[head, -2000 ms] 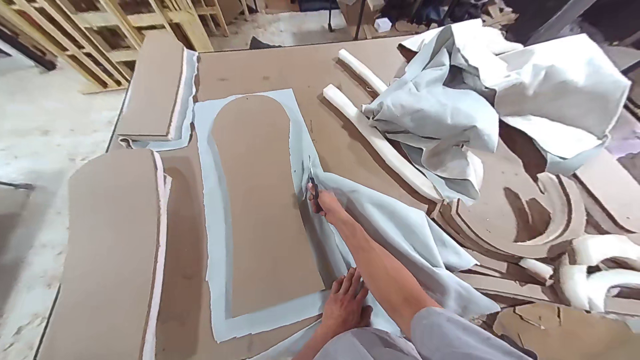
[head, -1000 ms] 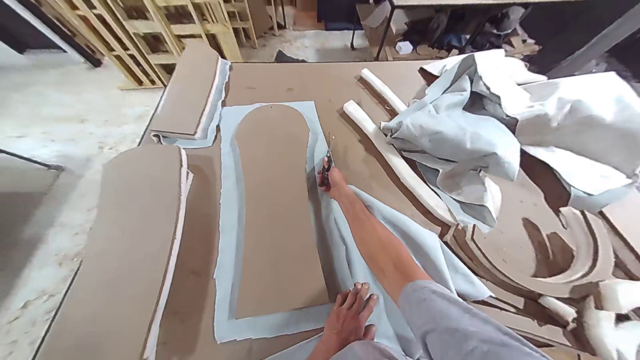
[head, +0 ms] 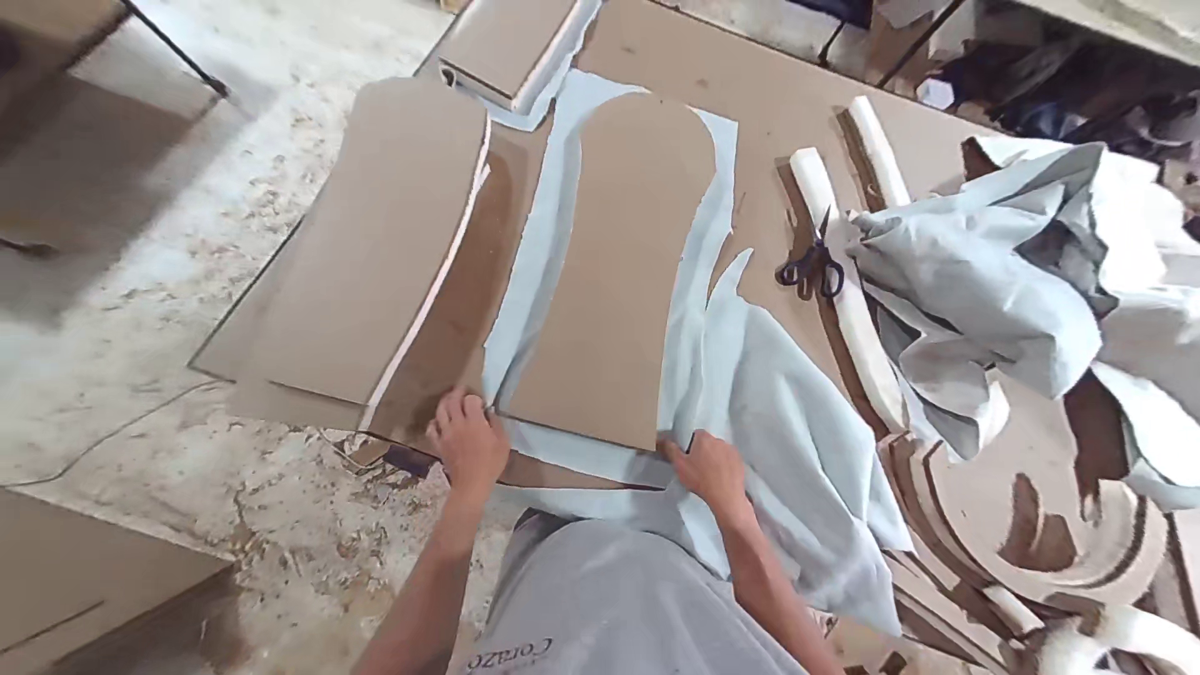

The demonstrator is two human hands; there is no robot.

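A long cardboard-like panel with a rounded far end lies on pale blue-grey fabric, which shows around its edges. My left hand rests at the panel's near left corner, fingers on the fabric's edge. At the near right corner, my right hand has its fingertips at the panel and fabric; whether either hand pinches anything is hard to tell. Dark-handled scissors lie with spread blades across a white padded strip. Loose fabric drapes beside my right hand, and a narrow gap parts the fabric along the near edge.
Stacked brown panels with white edging lie at left, a smaller padded panel at far left. Crumpled fabric and curved brown pieces cover the table's right side. A cable runs over the floor.
My right hand has let go of the scissors, which now lie on the white strip, and has come to the panel's near right corner. My left hand has moved to the near left corner. The view has shifted.
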